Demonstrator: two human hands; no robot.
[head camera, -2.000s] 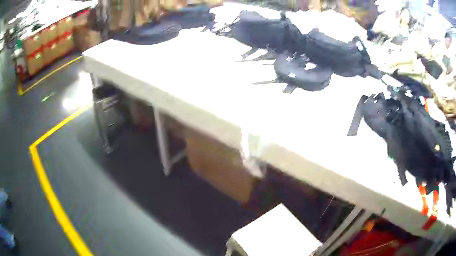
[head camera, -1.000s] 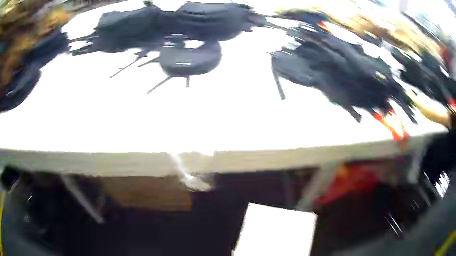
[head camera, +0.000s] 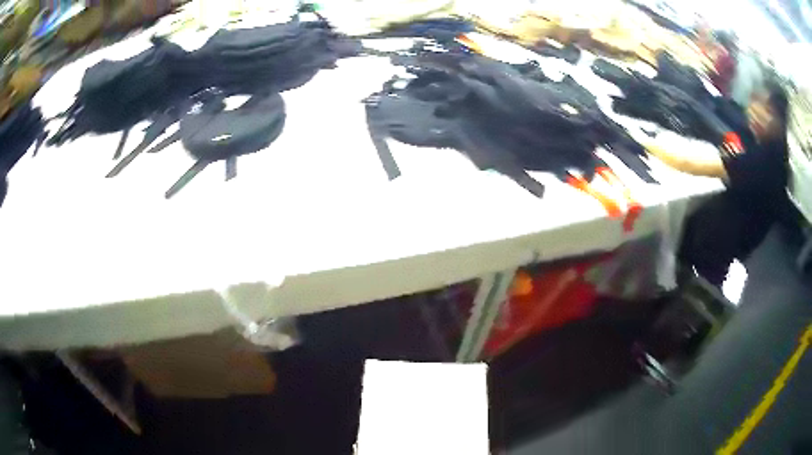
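Neither of my hands is in the picture. A long white-covered table (head camera: 294, 231) lies across the view in front of me. A small rounded black bag (head camera: 233, 129) lies alone near its middle left, with straps spread toward me. A larger heap of black bags (head camera: 499, 115) lies to its right, with straps and red-orange strips (head camera: 614, 200) hanging toward the table's front edge. Another row of black bags (head camera: 205, 67) lies behind the small bag. The picture is blurred, so zips cannot be told.
A stool with a square white top (head camera: 426, 409) stands before the table. A brown carton (head camera: 200, 366) and red material (head camera: 548, 307) are under it. A person in dark clothes (head camera: 743, 195) is at the table's right end. A yellow floor line (head camera: 767, 400) runs at lower right.
The view has swung to the right along the table. The bags and stool have shifted left in the picture, and the person and floor line at the right have come into view.
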